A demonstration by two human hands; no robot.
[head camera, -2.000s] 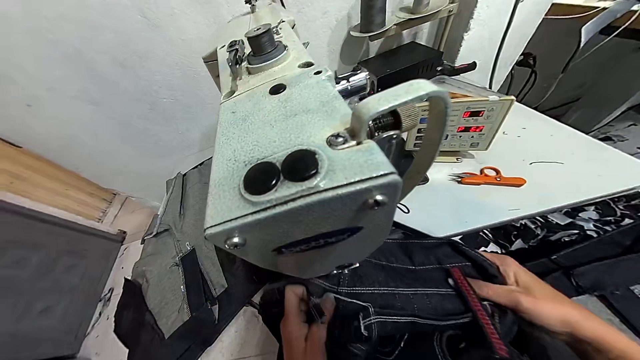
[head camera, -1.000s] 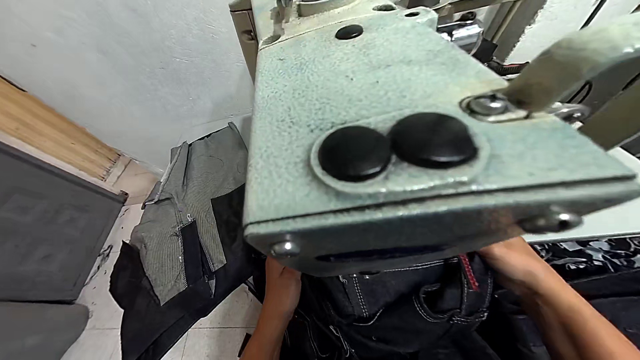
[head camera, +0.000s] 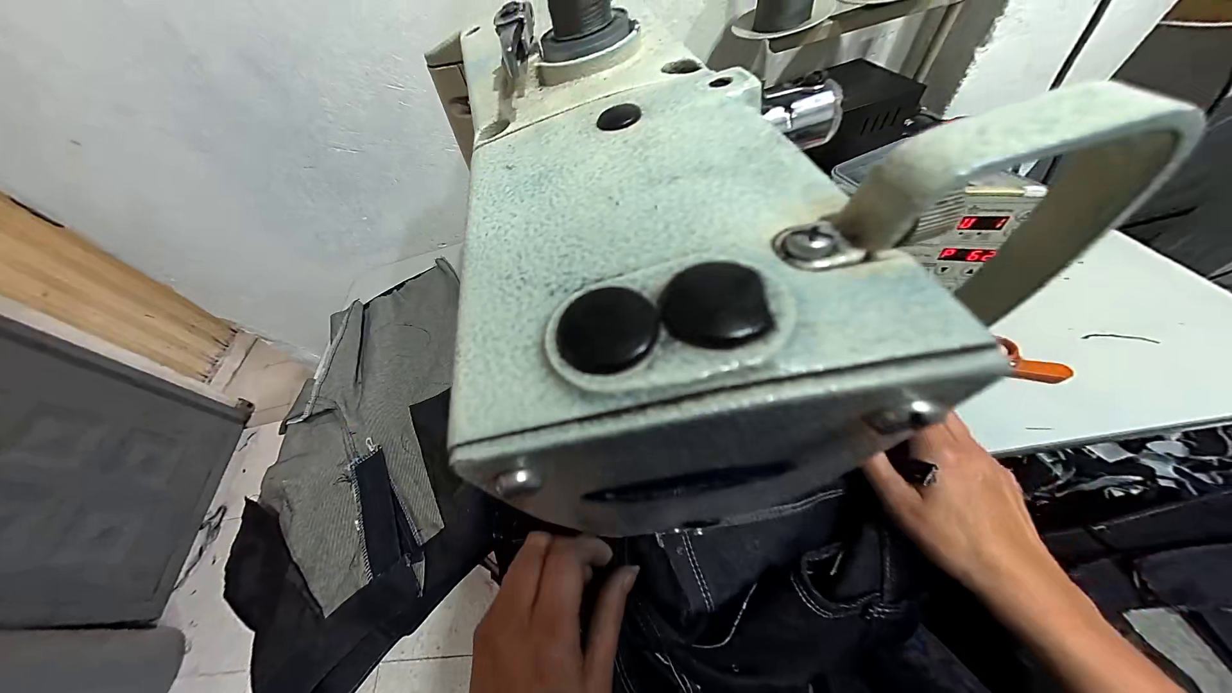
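Dark denim trousers with pale topstitching [head camera: 741, 587] lie beneath the head of an industrial sewing machine [head camera: 703, 250]. Below the head's left corner, my left hand [head camera: 553, 606] pinches the dark cloth between thumb and fingers. My right hand [head camera: 962, 500] rests against the trousers below the head's right corner, with its fingertips partly behind the machine. The needle area is hidden by the head. On the white table, the orange handle of thread snips [head camera: 1039, 371] shows past the machine.
More denim pieces [head camera: 385, 385] hang at the left, near a grey panel [head camera: 106, 472]. A control box with red digits [head camera: 972, 236] stands behind the machine's curved guard [head camera: 1136, 120]. A white tabletop [head camera: 1126, 327] and dark cloth [head camera: 1155, 539] are at the right.
My right hand no longer holds the red strip edge seen two seconds ago and is now by the machine head's right corner. The view has shifted nearer the machine and partly back.
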